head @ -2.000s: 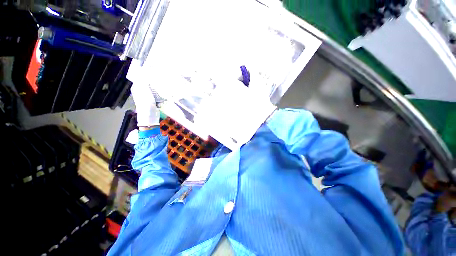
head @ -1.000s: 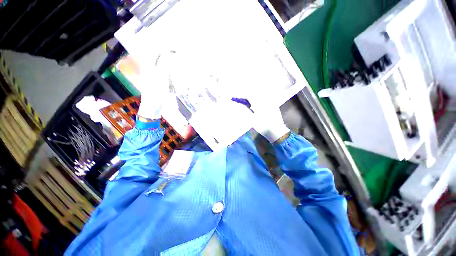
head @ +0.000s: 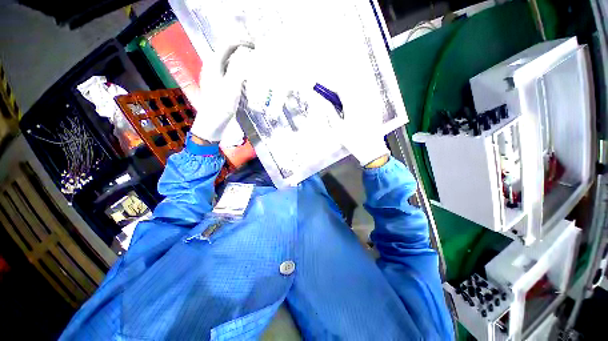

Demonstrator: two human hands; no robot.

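Note:
The framed stencil [head: 303, 150] is a glaring white sheet with a flat silver border, tilted in front of me. Grey-white smears [head: 290, 106] show mid-sheet. My right hand [head: 363, 123], in a white glove, holds a small blue-purple scraper [head: 329, 97] over the sheet. My left hand [head: 217, 106], also in a white glove, is at the stencil's left side. A curved grey rim [head: 235, 54] shows just above it, perhaps a white jar; glare hides the fingers and whether they grip it.
An orange-red grid tray [head: 159, 118] and a black divided bin [head: 43, 116] with wires and bags are at left. A red-orange plate [head: 177, 53] lies beyond the tray. At right, white metal enclosures [head: 460, 176] with black fittings stand on the green surface [head: 417, 73]. Wooden pallets [head: 50, 220] are lower left.
The view has swung, showing more of the bin and enclosures. The glare has eased and the stencil's smears show more clearly. The purple scraper stays in my right hand, now at a steeper slant.

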